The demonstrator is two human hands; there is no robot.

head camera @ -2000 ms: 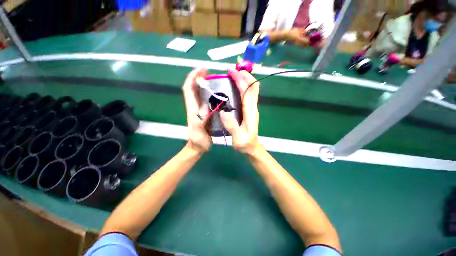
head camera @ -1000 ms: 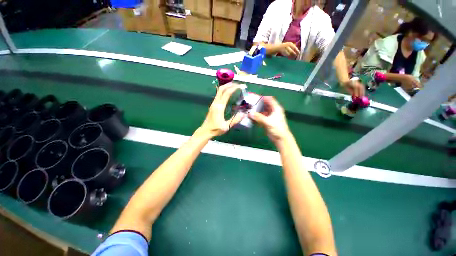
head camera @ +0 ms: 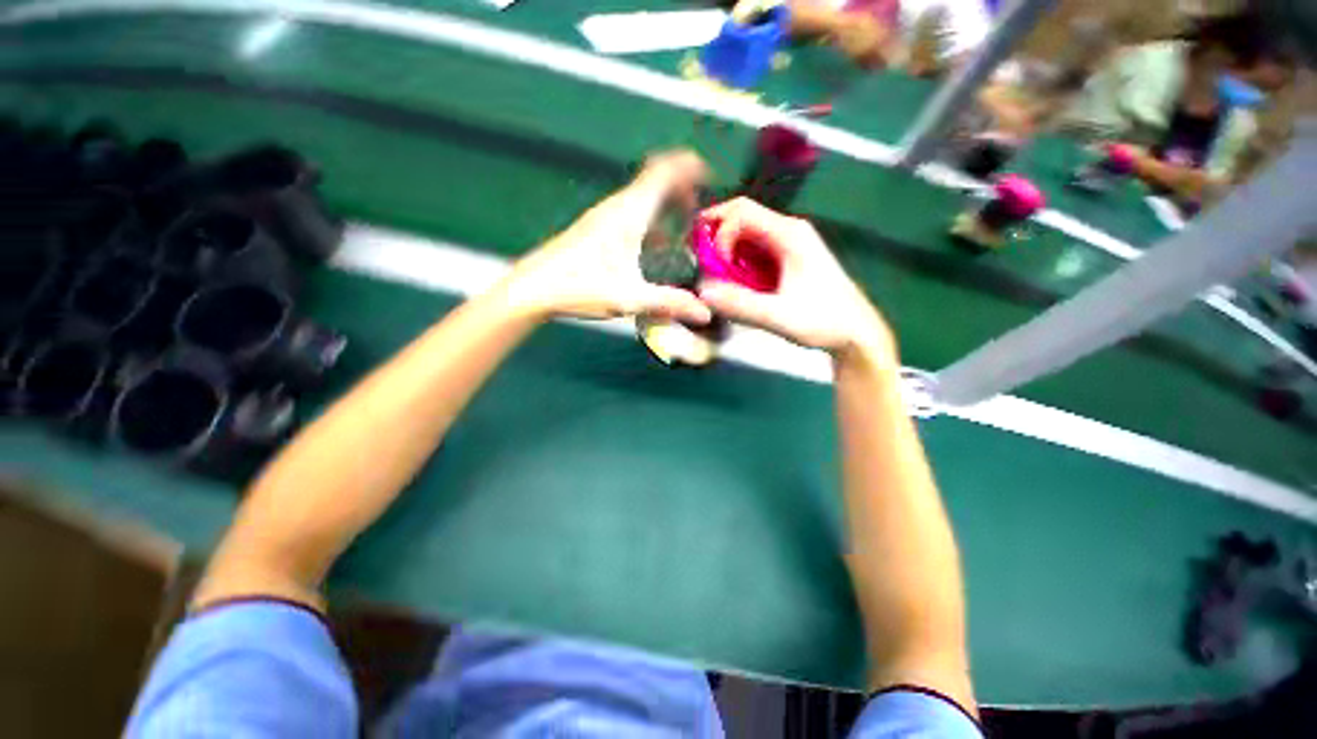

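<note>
My right hand [head camera: 792, 283] grips a motor/heater unit by its bright magenta end [head camera: 740, 260]. The unit is tilted, with its cream end [head camera: 679, 342] pointing down and left. My left hand [head camera: 614, 260] is curved around the unit's left side with fingers and thumb apart. Its thumb tip lies over the unit's dark middle, but blur hides whether it grips. A dark housing with a magenta top [head camera: 784, 156] stands on the belt just beyond my hands.
Black empty housings [head camera: 171, 412] stand in rows at left. A grey post [head camera: 1127, 289] slants across the right. Dark parts [head camera: 1228, 599] lie at right on the worktop. Another magenta-ended unit [head camera: 1011, 199] and a blue holder [head camera: 744, 46] are farther back, near other workers.
The housing held earlier is out of my hands. My right hand now holds a magenta-ended unit. A magenta-topped housing now stands beyond my hands. The view has tilted down.
</note>
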